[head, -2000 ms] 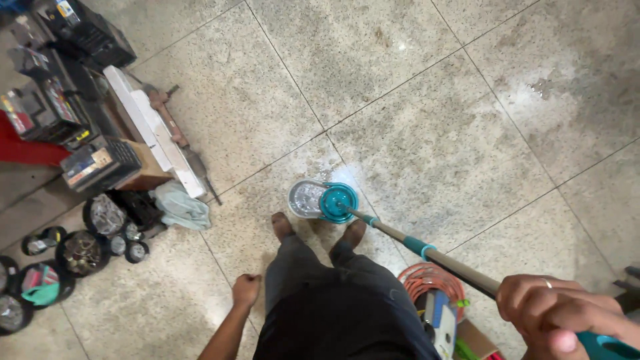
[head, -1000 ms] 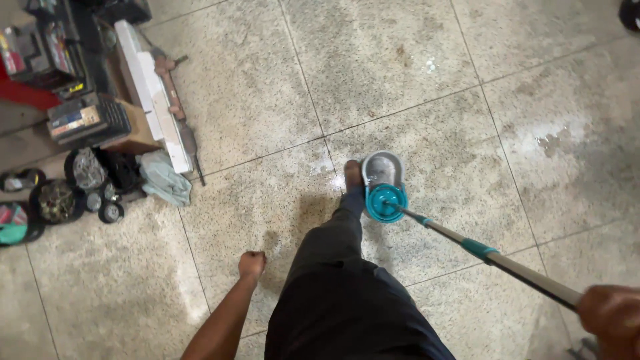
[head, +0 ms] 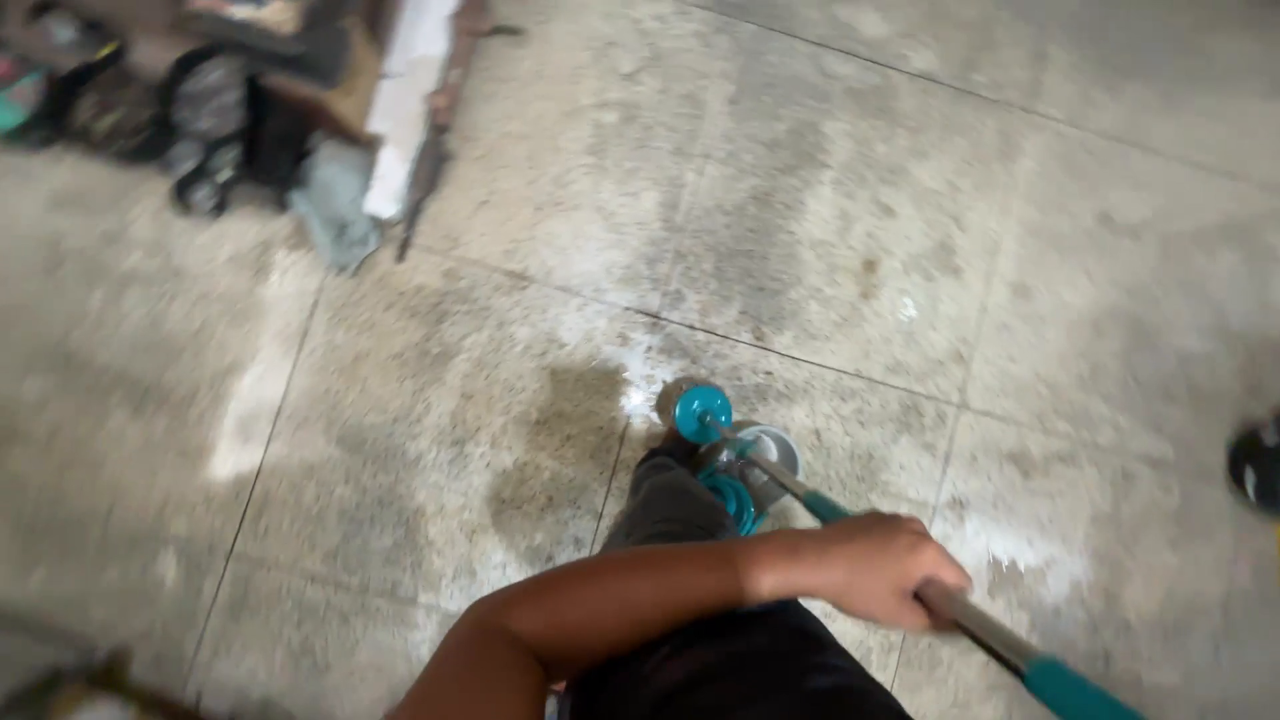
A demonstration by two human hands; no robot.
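Note:
My left hand [head: 880, 570] reaches across my body and is closed around the metal pole of a spin mop [head: 985, 630], just below its teal upper grip. The pole slants down to a round teal mop head [head: 703, 414] near my foot. Beside and partly under the pole stands a grey mop bucket [head: 780, 455] with a teal wringer basket [head: 732, 500]. Whether the mop head touches the floor cannot be told. My right hand is outside the view.
Wheels [head: 205, 165], a grey cloth or bag [head: 338, 205] and a long white piece [head: 405, 110] lie at the upper left. Damp patches mark the tiled floor [head: 560, 430]. A dark round object [head: 1256, 465] is at the right edge.
My left hand has come across from the left, where it was empty, and now holds the pole. The mop head has left the teal basket. My right hand has gone out of view.

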